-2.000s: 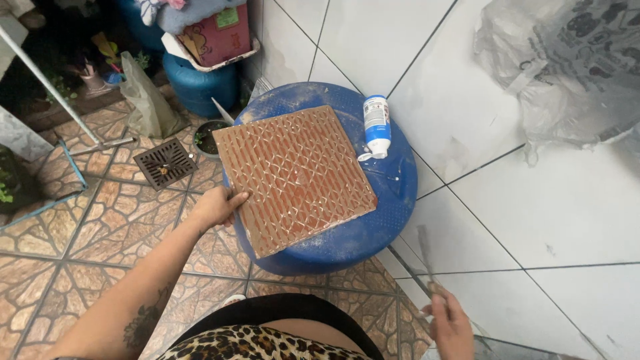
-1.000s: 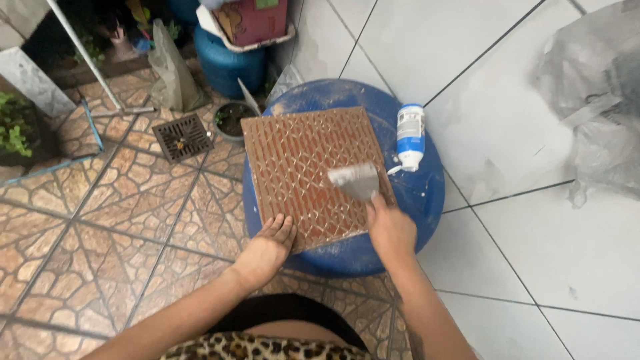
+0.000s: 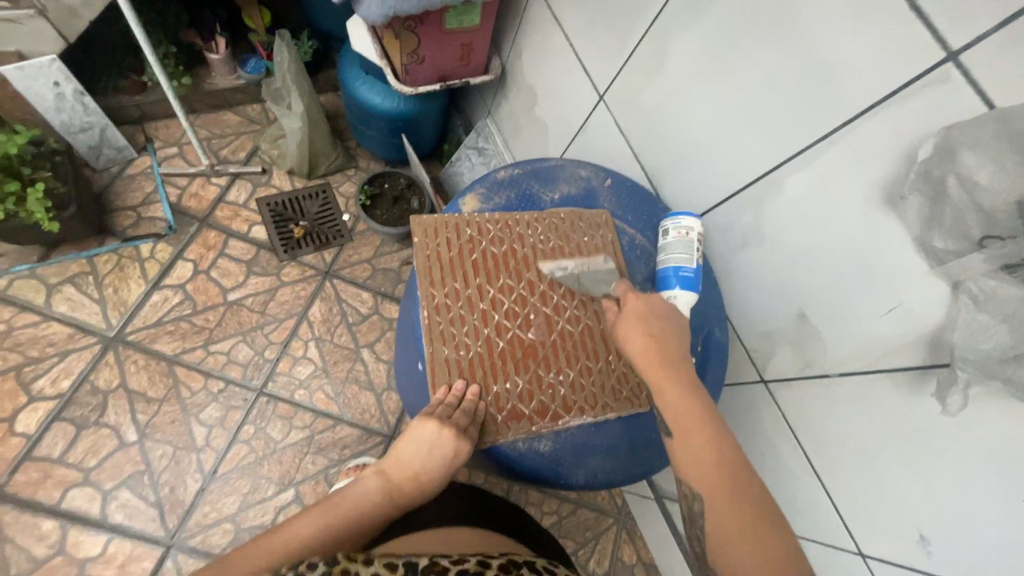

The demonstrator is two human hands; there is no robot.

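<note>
A square ceramic tile [image 3: 512, 344], ribbed back up and marked with whitish zigzag lines, lies on the round blue plastic drum [image 3: 576, 464]. My left hand [image 3: 436, 436] presses on the tile's near left corner, fingers over its edge, holding nothing. In my right hand [image 3: 652, 332] is a putty knife [image 3: 588, 274], its wide blade over the upper right part of the tile; whether it touches cannot be told. Just right of the tile, a white and blue bottle [image 3: 680, 252] lies on the drum with its narrow end toward me, partly behind my right hand.
White wall tiles [image 3: 840, 264] rise close on the right, with a translucent plastic bag [image 3: 976, 192] there. Beyond the drum are a potted plant [image 3: 392, 200], a floor drain grate [image 3: 304, 222], a blue gas cylinder [image 3: 392, 108] and a squeegee [image 3: 210, 170].
My right hand has brought the putty knife from beside the drum to over the tile. My left hand has moved from the tile's left edge to its near left corner.
</note>
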